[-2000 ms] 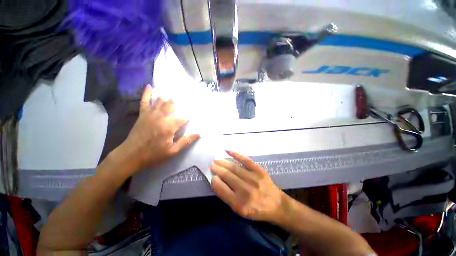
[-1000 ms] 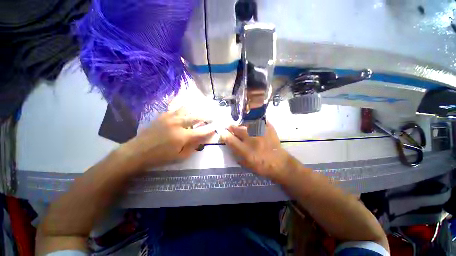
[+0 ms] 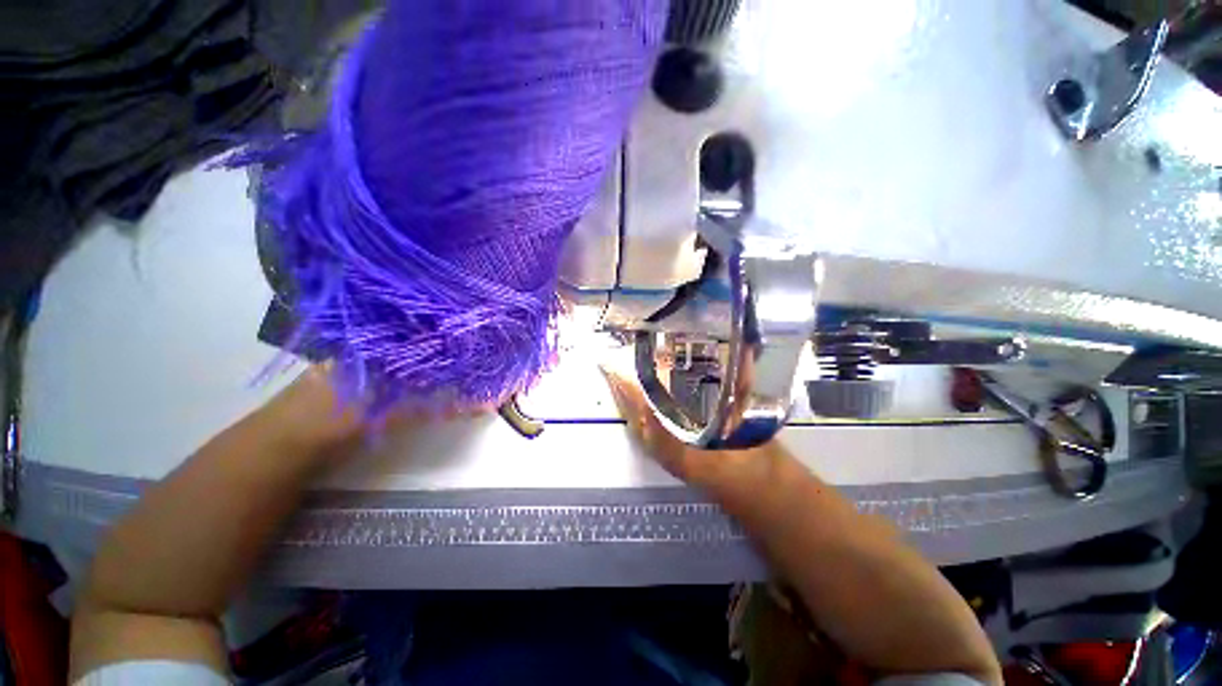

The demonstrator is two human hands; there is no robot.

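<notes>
The purple tassel point(image 3: 456, 201) hangs large in front of the white sewing machine head point(image 3: 911, 174). My left hand point(image 3: 328, 402) reaches in under it; the fingers are hidden behind the threads. My right hand point(image 3: 670, 442) is beside the needle area, partly covered by the shiny metal loop point(image 3: 771, 349); its fingertips fade into bright glare. A small dark curved tool point(image 3: 521, 418) shows just right of the tassel's lower threads, by my left hand. No cloth can be made out between my hands.
Scissors point(image 3: 1079, 462) and a dark-red handle point(image 3: 966, 389) lie at the right. A dark cloth pile point(image 3: 121, 107) is at the upper left. The grey table edge point(image 3: 536, 552) carries a measuring tape point(image 3: 509, 524). Dark cloth and red items show below it.
Both hands have moved from the pale piece at the front edge to the needle area. The pale piece no longer shows distinctly. The view is closer to the machine head, and the tassel covers more.
</notes>
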